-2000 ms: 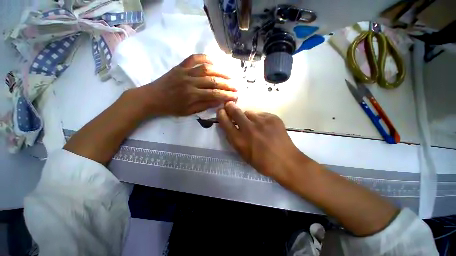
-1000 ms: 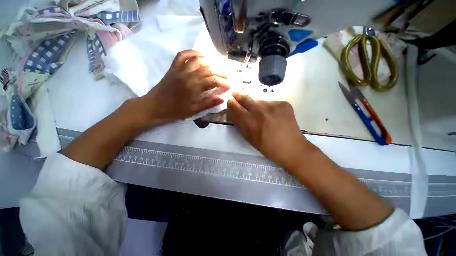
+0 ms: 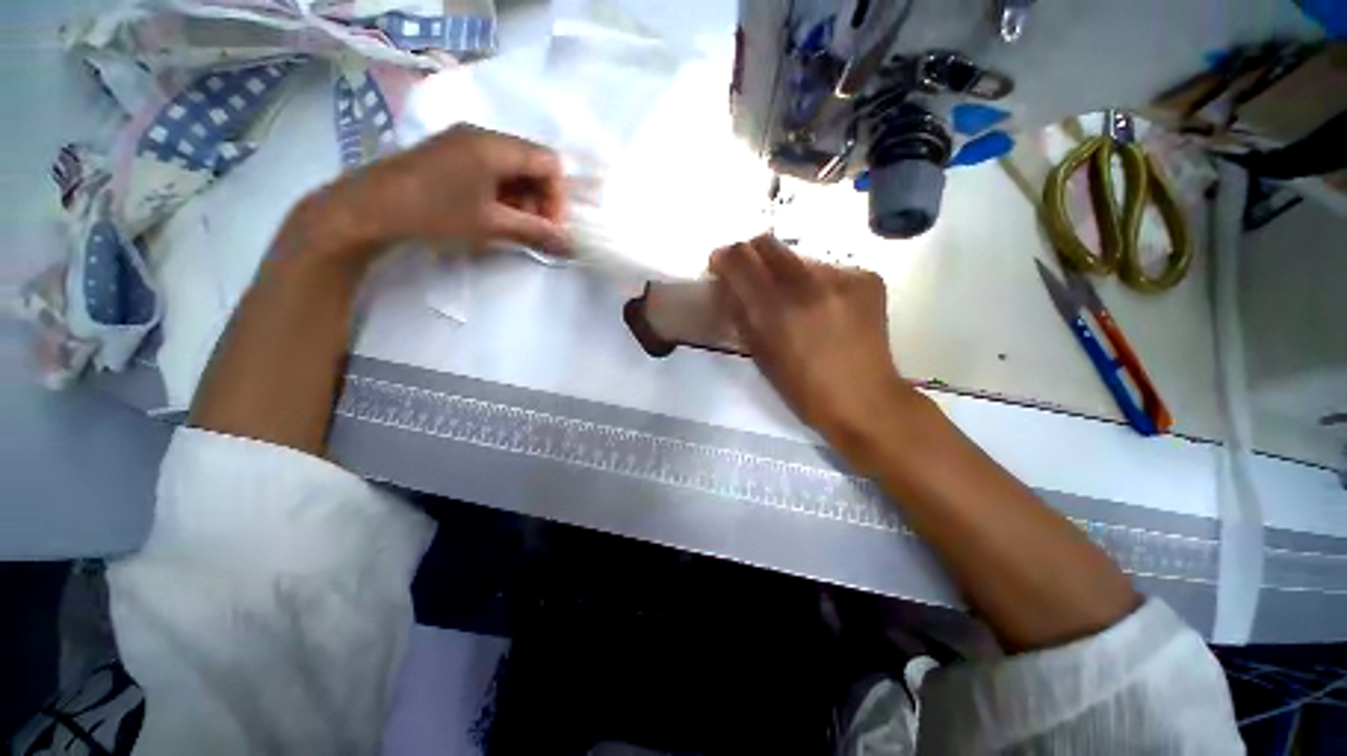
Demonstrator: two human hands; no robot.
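A white fabric piece (image 3: pixel 650 207) lies left of the needle area, overexposed under the lamp. My left hand (image 3: pixel 480 192) is at its left side, fingers curled and slightly blurred, pinching its edge. My right hand (image 3: pixel 805 310) rests with fingertips on the fabric's right end, just below the needle area. The sewing machine head (image 3: pixel 1034 74) is above, with a dark grey knob (image 3: pixel 906 195) in front. The presser foot and needle are lost in the glare. The bed plate (image 3: pixel 691 315) with its dark rounded corner shows between my hands.
Patchwork-print fabric pieces (image 3: pixel 222 118) are piled at left. Olive scissors (image 3: pixel 1118 207) and blue-and-orange thread snips (image 3: pixel 1108 352) lie at right. A measuring scale (image 3: pixel 621 454) runs along the table's front edge. A white strip (image 3: pixel 1238 443) hangs at far right.
My left hand has moved left, away from the needle area and my right hand, drawing the fabric edge out. My right hand stays near the needle. The camera view has shifted slightly.
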